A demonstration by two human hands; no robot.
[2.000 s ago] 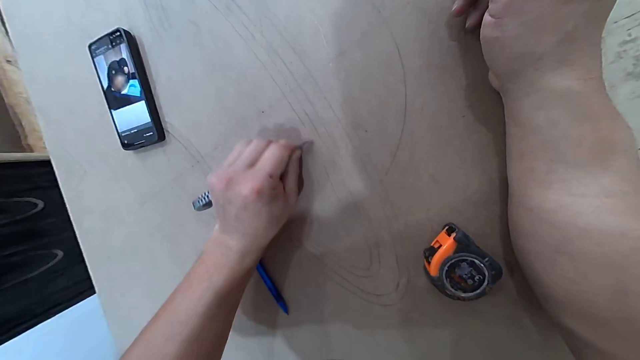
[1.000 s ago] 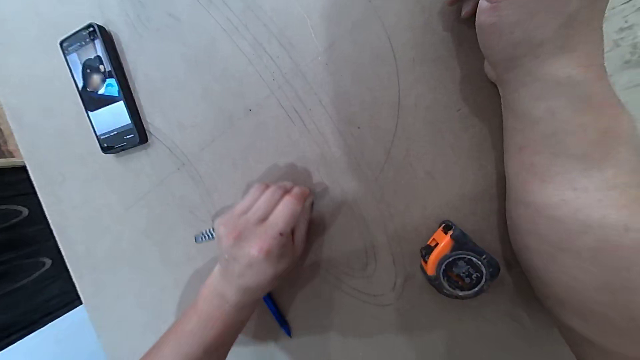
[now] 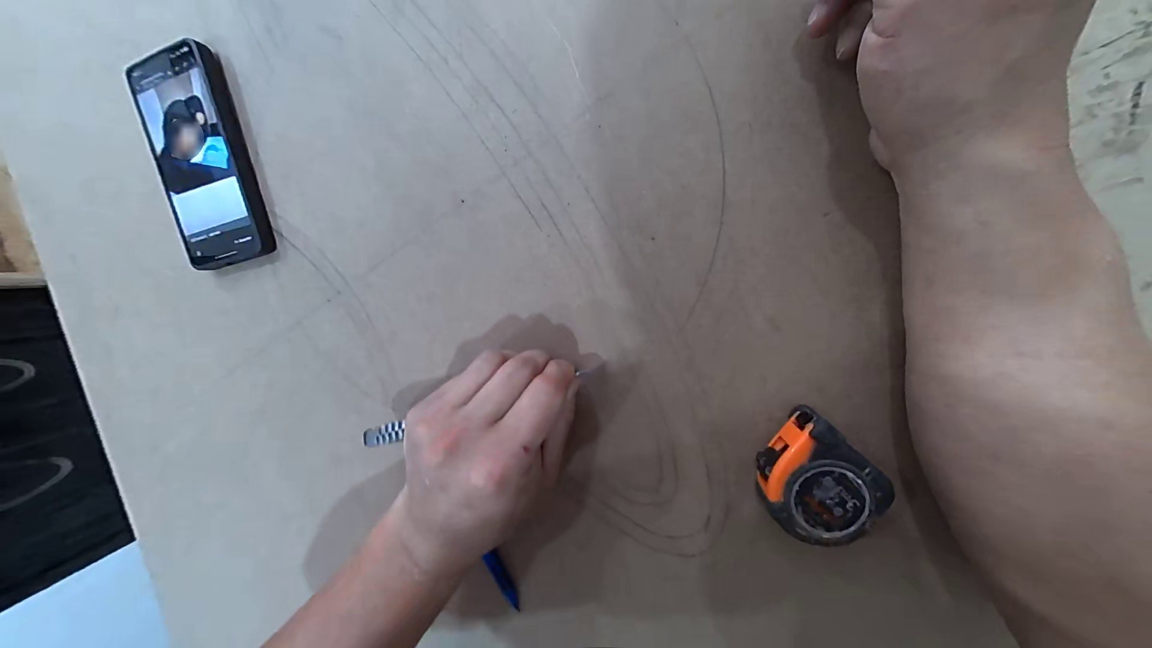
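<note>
My left hand (image 3: 486, 450) lies low over a light brown board (image 3: 765, 288), its fingers curled round a slim tool. The tool's ridged, metallic-looking end (image 3: 384, 434) shows left of the hand, and a small pale tip shows by the fingertips; its kind I cannot tell. A blue pointed pen or pencil (image 3: 501, 580) sticks out below the same hand; whether it is gripped too is hidden. Curved pencil lines cross the board around the hand. My right hand (image 3: 841, 22) rests near the top edge, largely out of frame, and what its fingers do is hidden.
A smartphone (image 3: 202, 162) with a lit picture lies at the upper left. An orange and black tape measure (image 3: 823, 481) sits between the drawn lines and my right forearm. Left of the board's edge is a dark surface (image 3: 54, 441) with pale curved marks.
My left hand has moved down the board, toward the bottom of the view, with the ridged tool and the blue pen or pencil moving along. My right arm has stayed about where it was.
</note>
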